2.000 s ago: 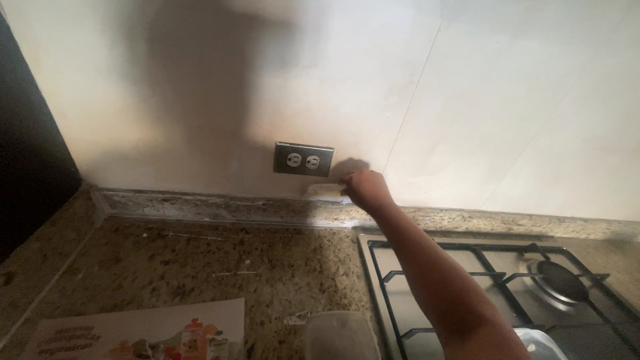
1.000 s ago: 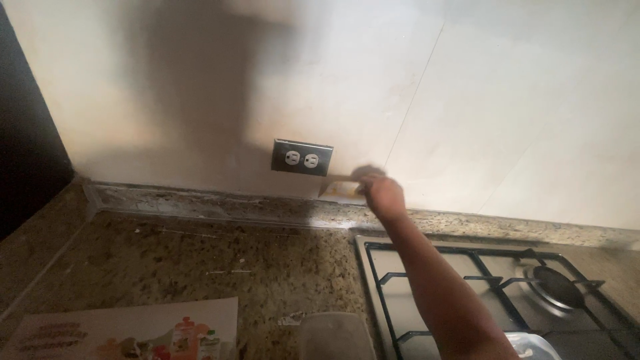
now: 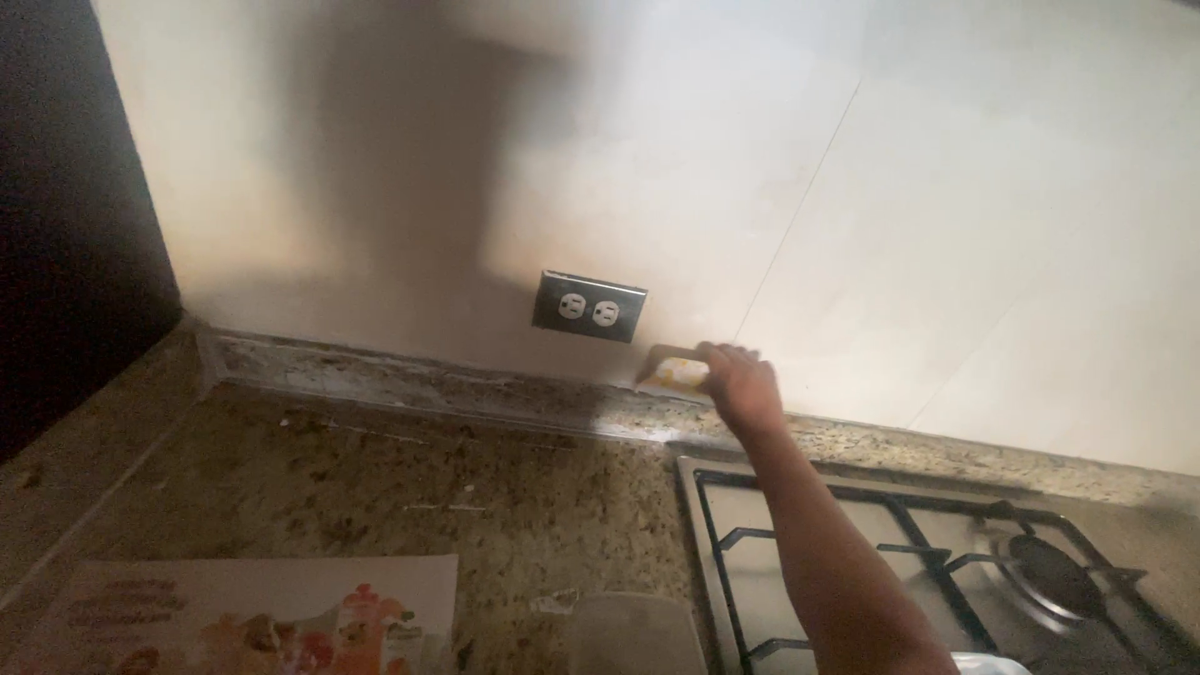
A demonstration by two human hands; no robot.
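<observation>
My right hand (image 3: 745,389) grips a small flat scraper-like piece (image 3: 680,370), pale with yellow marks; its exact kind is hard to tell. The piece lies against the lower part of the wall (image 3: 797,225), just above the speckled stone backsplash strip (image 3: 450,389). Up and to the left of it is a double electrical outlet with a dark cover plate (image 3: 589,307). White smears mark the strip on its left part. My left hand is out of view.
A gas cooktop (image 3: 694,525) with black grates lies under my right forearm. On the granite counter (image 3: 328,487) are a printed sheet (image 3: 422,581), a translucent plastic container (image 3: 633,633) and white bits. A dark panel (image 3: 75,206) stands at the left.
My right hand still holds the flat piece low on the wall, right of the outlet. The piece's angle in the hand has changed, and its face shows more plainly now.
</observation>
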